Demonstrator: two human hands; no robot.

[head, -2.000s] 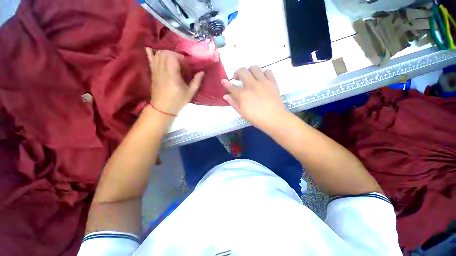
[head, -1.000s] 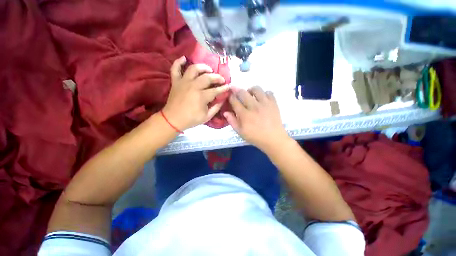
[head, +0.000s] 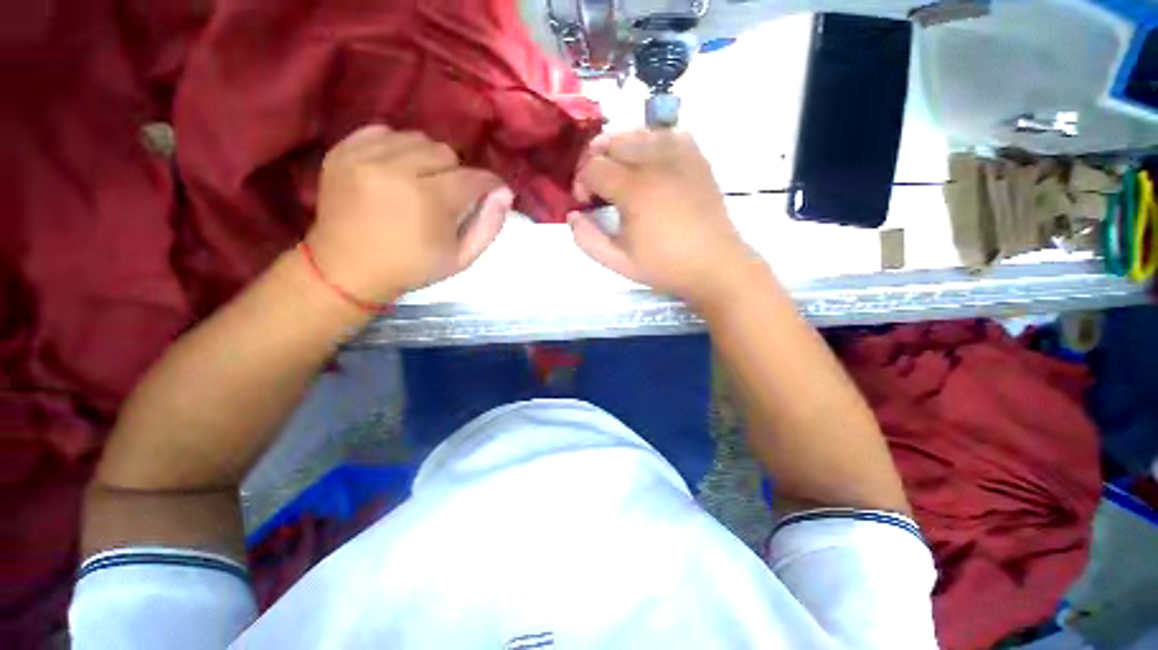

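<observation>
The dark red garment piece [head: 432, 76] lies gathered over the left of the table, with its edge running up to the presser foot area, where it looks pink under the lamp. My left hand [head: 404, 213] is on the cloth's front part, fingers curled, thumb pointing right. My right hand [head: 654, 203] is right of it, its curled fingertips pinching the cloth's right edge just in front of the machine head [head: 597, 32]. The needle itself is too blurred to make out. A small tan patch [head: 159, 137] shows on the cloth at far left.
A black smartphone [head: 848, 121] lies right of the machine head. Tan fabric strips [head: 1026, 203] are heaped beyond it, with one small square [head: 893, 249] apart. Green and yellow scissor handles [head: 1130, 226] lie far right. A dark red pile [head: 978, 457] is below the table edge.
The view has shifted. My left hand has moved left, away from my right hand, and its fingers have curled. The cloth edge between my hands is now bunched near my right fingertips.
</observation>
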